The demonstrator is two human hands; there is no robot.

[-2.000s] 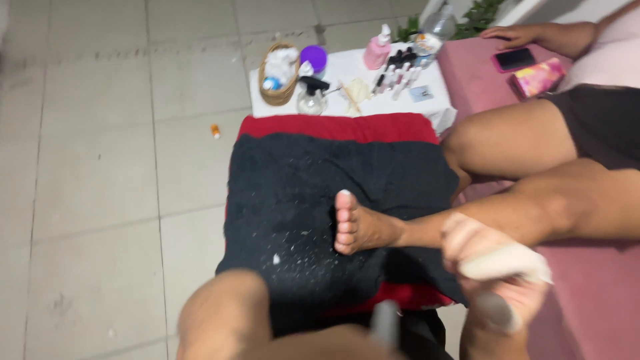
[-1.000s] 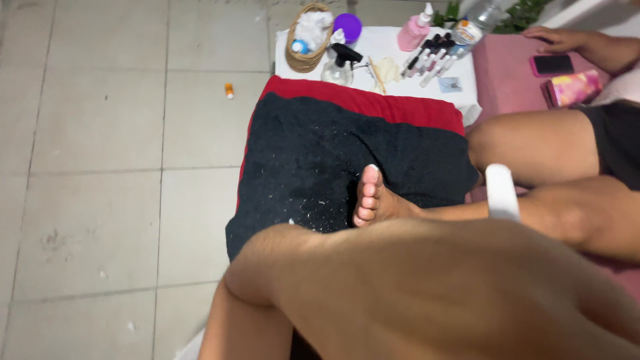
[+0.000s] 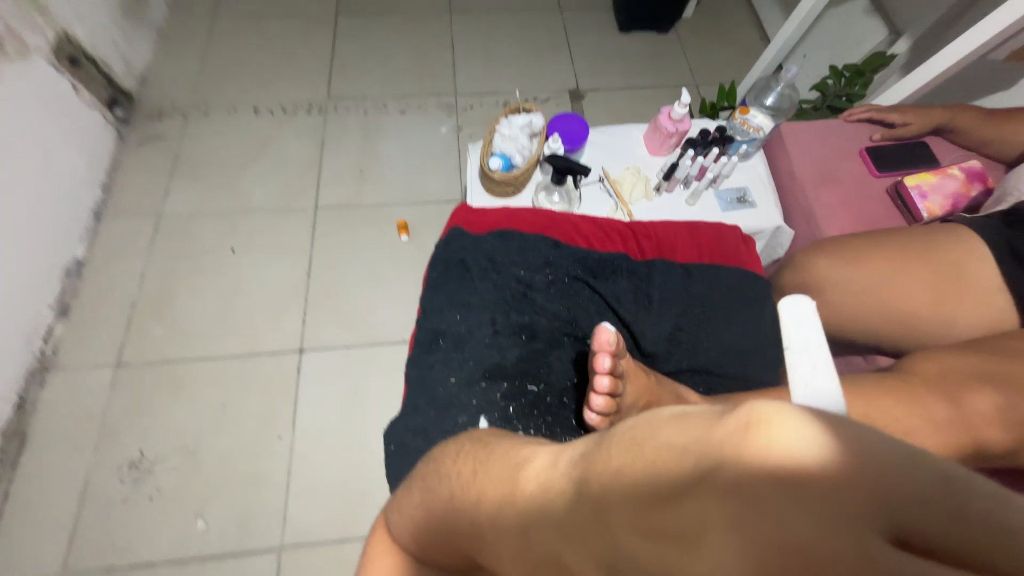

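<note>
Neither of my hands shows; a large bare limb (image 3: 640, 496) crosses the foreground and hides what lies behind it. Above its upper edge sticks a flat white strip with a rounded end (image 3: 810, 352), perhaps a file; what holds it is hidden. Another person's bare foot (image 3: 612, 380) rests on a dark towel (image 3: 512, 320), toes up, with a white-tipped big toenail. White flakes and crumbs are scattered on the towel beside the toes. That person's lower leg (image 3: 920, 400) runs off to the right, behind the strip.
Behind the red cloth (image 3: 640, 236), a white-covered table (image 3: 764, 212) holds a wicker basket (image 3: 504, 184) of cotton, a spray bottle (image 3: 558, 188), a pink pump bottle (image 3: 668, 128) and several small polish bottles (image 3: 704, 172). Beside it, a phone (image 3: 900, 158) lies on a pink seat (image 3: 808, 168).
Two seconds ago a blurred hand with a pale object showed over the other person's leg; it is now out of sight. The bare limb has come across the foreground.
</note>
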